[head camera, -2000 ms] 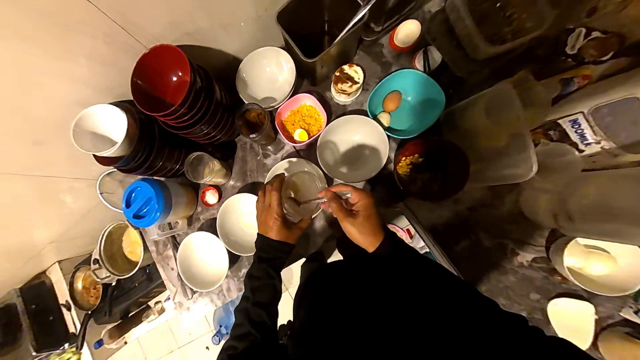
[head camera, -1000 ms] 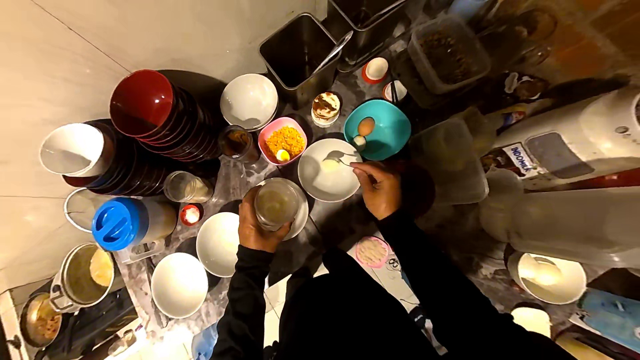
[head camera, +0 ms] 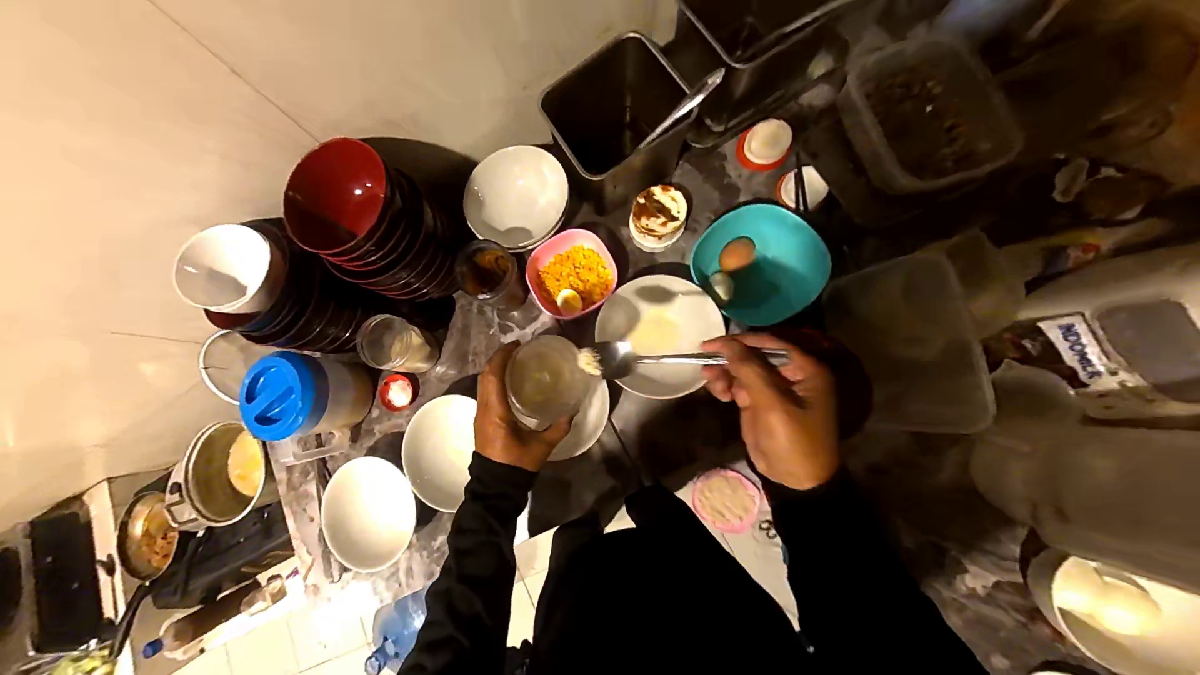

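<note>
My left hand holds a clear jar over a white bowl that it partly hides. Between the fingers of my right hand is the handle of a metal spoon; its head, with a little pale stuff at the tip, is at the jar's rim. Just behind the spoon, a white bowl has a pale yellowish substance at its bottom. Beyond it are a pink bowl of orange-yellow crumbly food with a small spoon in it, and a teal bowl holding a brown egg and a small pale object.
Stacked red and black bowls and a blue-lidded jug stand at the left. Two white bowls lie near the left hand. Metal containers are at the back, a clear plastic container at right, and a cooking pot at lower left.
My right hand had the spoon in the jar two seconds ago, then over the white bowl behind it. The spoon is now back at the jar's rim, and pale stuff shows in that bowl.
</note>
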